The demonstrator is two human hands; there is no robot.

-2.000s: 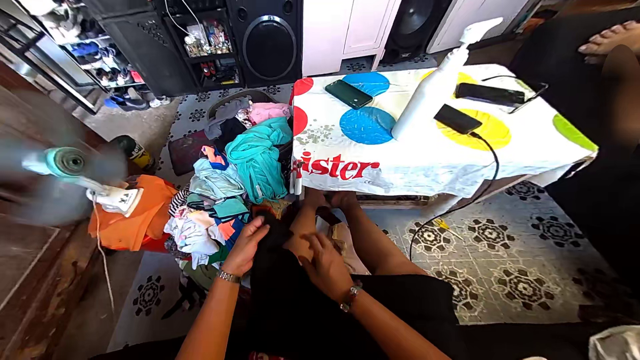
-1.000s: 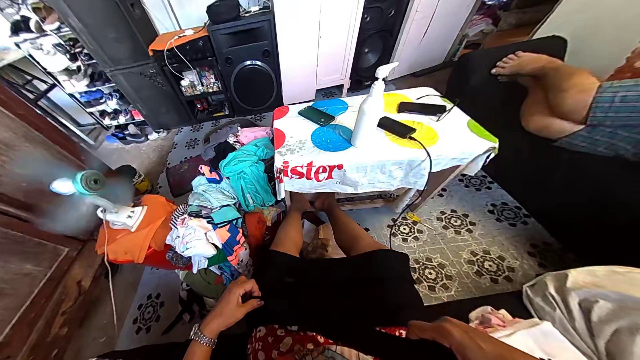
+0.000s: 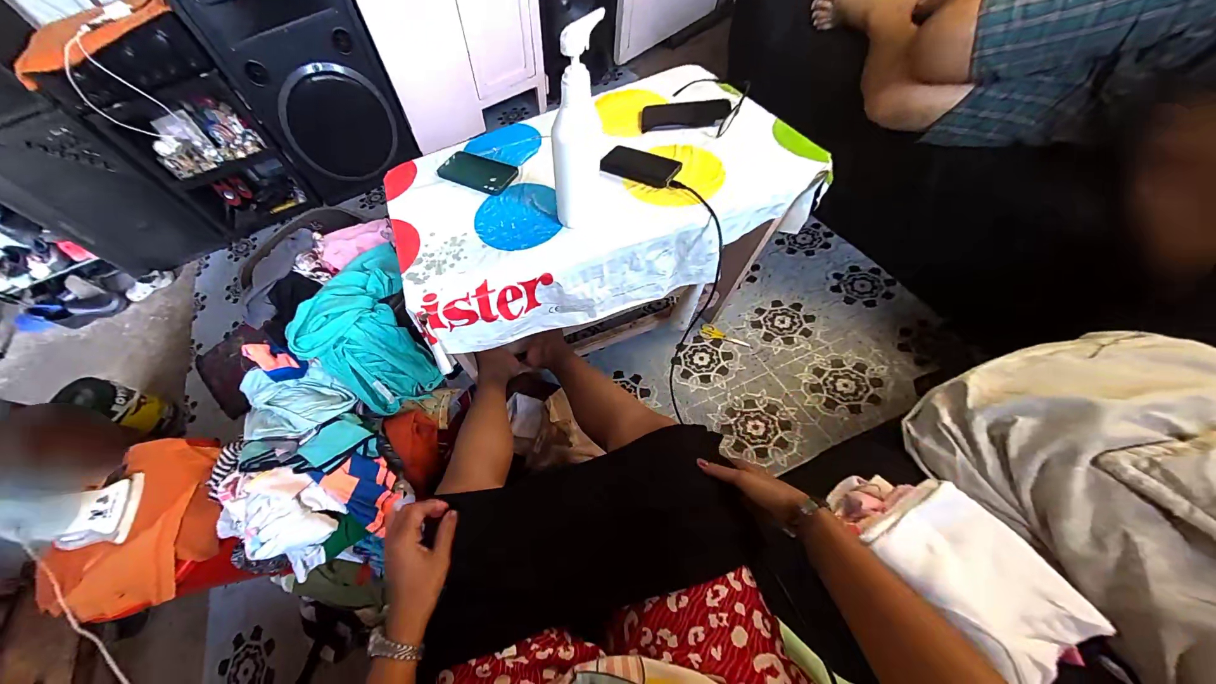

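Note:
A black cloth (image 3: pixel 589 532) lies spread across my lap, over a red patterned garment (image 3: pixel 703 617). At its left edge, my left hand (image 3: pixel 418 551) pinches the fabric between thumb and fingers. My right hand (image 3: pixel 760 489) rests on the cloth's right edge, fingers extended; whether it grips the fabric is unclear. Left of my legs is a heap of clothes, with a teal garment (image 3: pixel 356 332) and white pieces (image 3: pixel 275 518). Folded white cloth (image 3: pixel 978 570) lies beside my right forearm.
Ahead, a low table with a printed cover (image 3: pixel 608 275) holds a white spray bottle (image 3: pixel 575 142), a green phone (image 3: pixel 478 172) and a black phone (image 3: pixel 641 166) on a cable. A blurred fan is at left. Another person's bent leg (image 3: pixel 912 71) is at upper right. Beige fabric (image 3: pixel 1073 427) lies at right.
My hands were close together two seconds ago; they are now apart, with the black cloth spread between them. My right hand has come forward onto the cloth's right edge since one second ago.

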